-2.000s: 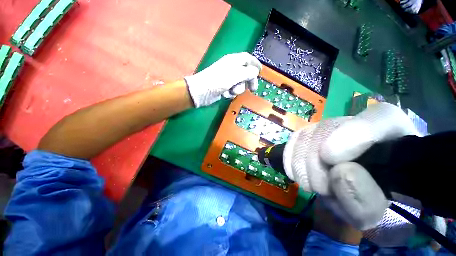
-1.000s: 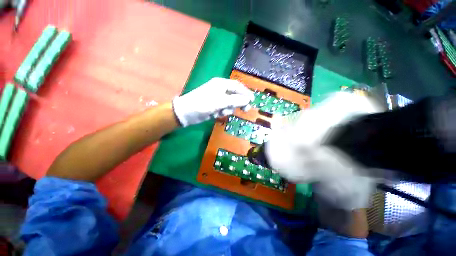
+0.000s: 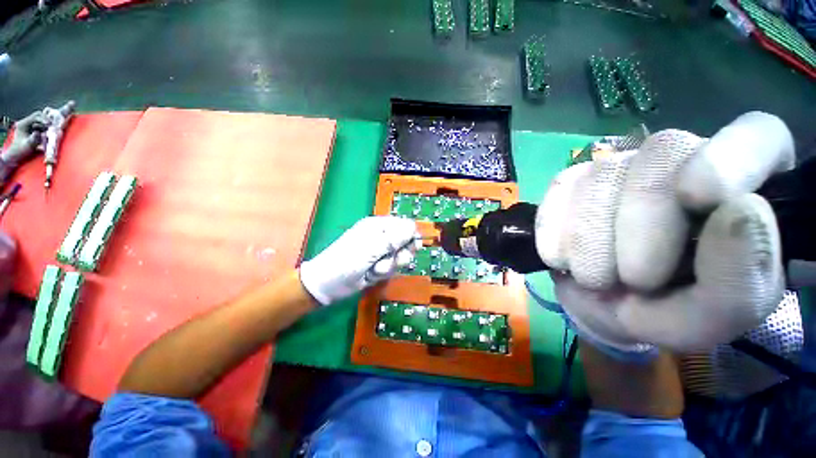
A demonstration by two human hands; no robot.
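The orange-brown fixture (image 3: 442, 293) lies flat in front of me, with green circuit boards (image 3: 443, 326) in its three pockets. My right hand (image 3: 667, 234), in a white glove, is closed around a black electric screwdriver (image 3: 512, 236). Its tip end is over the gap between the top and middle pockets. My left hand (image 3: 361, 259), in a white glove, is over the fixture's left edge with fingertips pinched near the screwdriver's tip. Whether a screw is between them cannot be told. The black screw tray (image 3: 446, 144) at the fixture's top end holds many loose silvery screws.
A red mat (image 3: 219, 201) on the left bears green-and-white strips (image 3: 88, 224). A neighbour's gloved hand (image 3: 29, 132) and a grey tool (image 3: 53, 143) are at far left. Spare boards (image 3: 534, 68) lie on the dark green bench. Silvery ribbed sheets (image 3: 747, 344) are at right.
The screwdriver has moved up from the bottom pocket to between the top and middle pockets. My left hand has come down beside its tip. The view has turned and shows more of the bench.
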